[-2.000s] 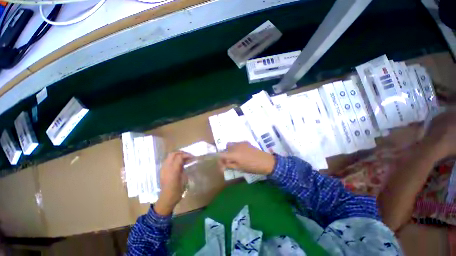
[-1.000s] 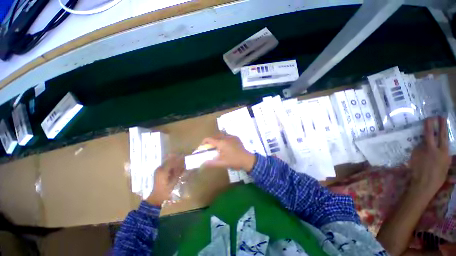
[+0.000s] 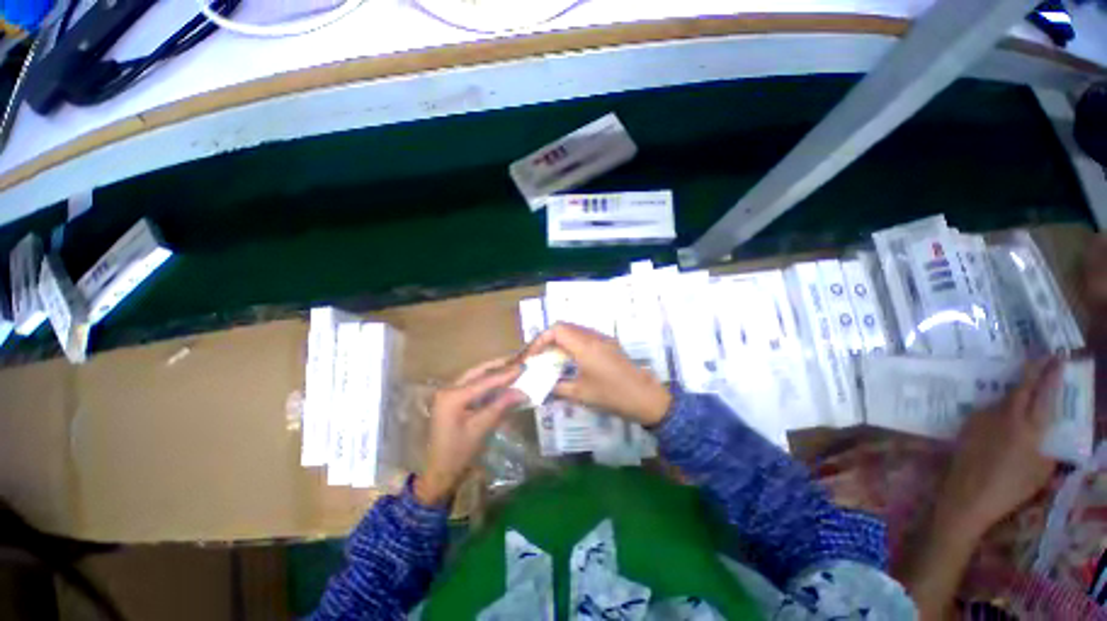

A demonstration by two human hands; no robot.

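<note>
A small white product box (image 3: 539, 377) is held between my two hands, mostly covered by fingers. My left hand (image 3: 471, 419) has its fingertips on the box's left side. My right hand (image 3: 600, 372) grips it from the right. A crinkly clear plastic bag (image 3: 507, 457) lies bunched below my left hand; whether the hand touches it cannot be told. Several white boxes (image 3: 352, 406) stand side by side on the cardboard sheet (image 3: 194, 425) left of my hands. A long row of white boxes (image 3: 741, 346) runs to the right.
Loose boxes (image 3: 609, 218) lie on the dark green conveyor belt (image 3: 364, 231), others at far left. A slanting metal support (image 3: 838, 146) crosses the belt. Another person's hand (image 3: 1014, 443) holds a bagged box (image 3: 929, 391) at right. Cables (image 3: 115, 61) lie on the white shelf.
My hands have come together around the box, my left moving right and up. The view has shifted. The other person's hand and bagged box are at the right row's front; they were absent there two seconds ago.
</note>
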